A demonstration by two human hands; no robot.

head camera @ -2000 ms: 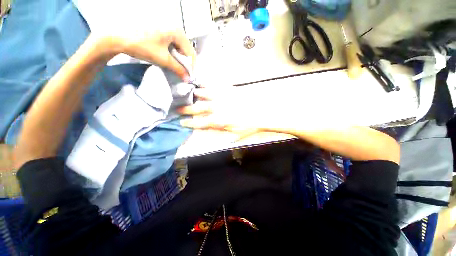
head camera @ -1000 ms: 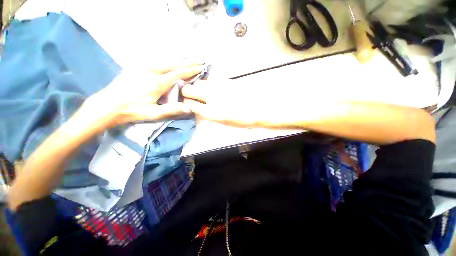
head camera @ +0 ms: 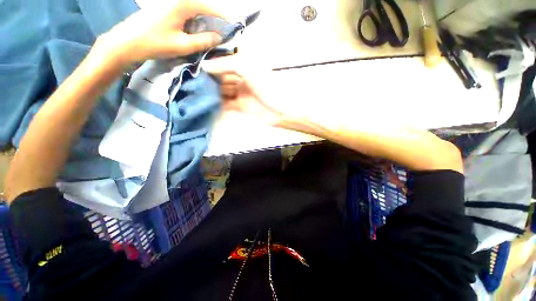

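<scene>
My left hand (head camera: 170,35) grips the upper edge of a blue garment panel (head camera: 191,111) between thumb and fingers, with a narrow dark folded end sticking out to the right. A pale patch with a blue strip across it (head camera: 138,126) hangs from the panel over the table's front edge. My right hand (head camera: 238,94) is beside the panel's right edge, its fingers bent and blurred; whether it holds the cloth cannot be told. The needle area is out of view.
Black scissors (head camera: 382,23), a wooden-handled awl (head camera: 431,47) and dark slim tools (head camera: 461,62) lie at the back right. A round metal disc (head camera: 308,13) lies at the top. More blue cloth (head camera: 35,70) is at left. Blue crates (head camera: 376,197) stand below the white table (head camera: 352,94).
My left hand has moved up with the panel's edge, uncovering more of the pale patch. My right hand has drawn away from my left. The view has shifted and the blue knob is out of frame.
</scene>
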